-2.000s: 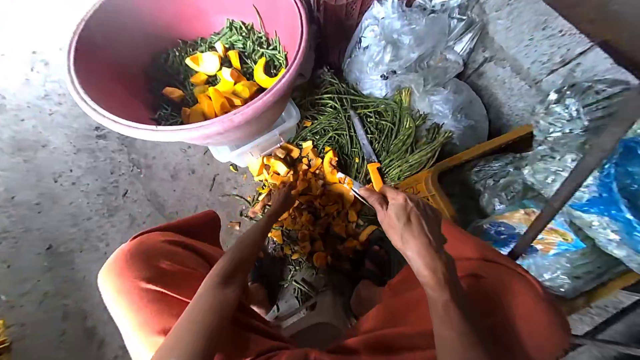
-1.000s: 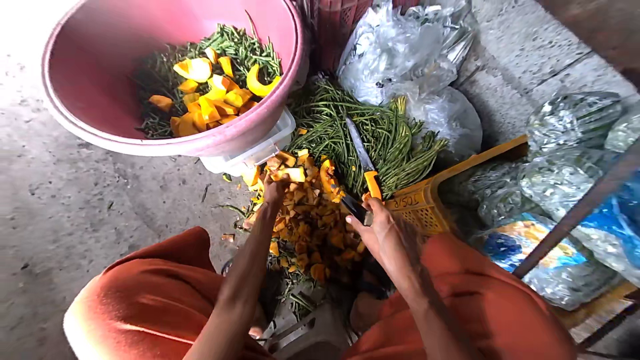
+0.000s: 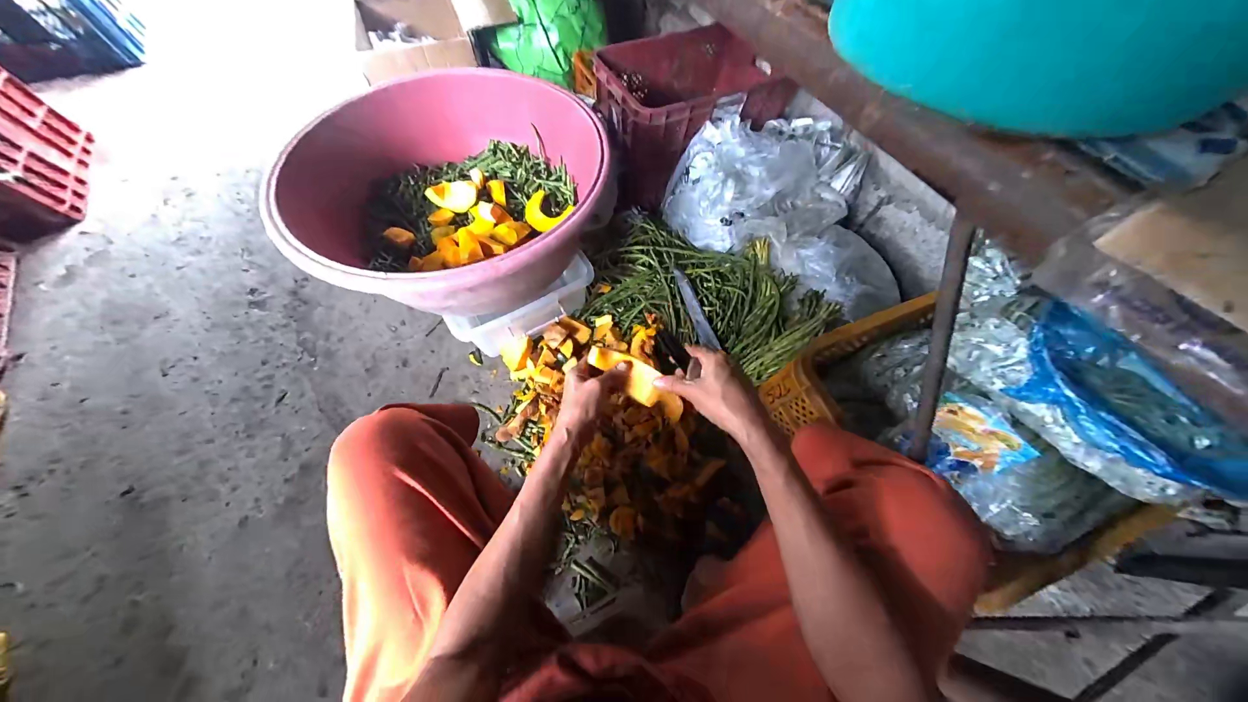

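Observation:
A curved slice of orange pumpkin (image 3: 639, 378) is held between my two hands, over a heap of pumpkin peelings and pieces (image 3: 624, 478). My left hand (image 3: 588, 395) grips its left end. My right hand (image 3: 717, 390) touches its right end and also has a dark-handled tool (image 3: 673, 349), probably a knife, in its fingers. Just beyond, a knife blade (image 3: 696, 310) lies over a pile of long green beans (image 3: 721, 283). Cut beans and pumpkin chunks (image 3: 478, 229) are in the large pink basin (image 3: 327, 185) at the upper left.
A white plastic container (image 3: 526, 310) is under the basin. Clear plastic bags (image 3: 751, 180) and a dark red crate (image 3: 673, 107) stand behind the beans. On the right are a yellow crate (image 3: 868, 336), bagged produce (image 3: 1033, 487) and a rusty table leg (image 3: 944, 336) below a teal basin (image 3: 1043, 58).
My left hand has moved toward my right hand, and both now meet at one pumpkin slice. The view has tilted up, showing more of the surroundings.

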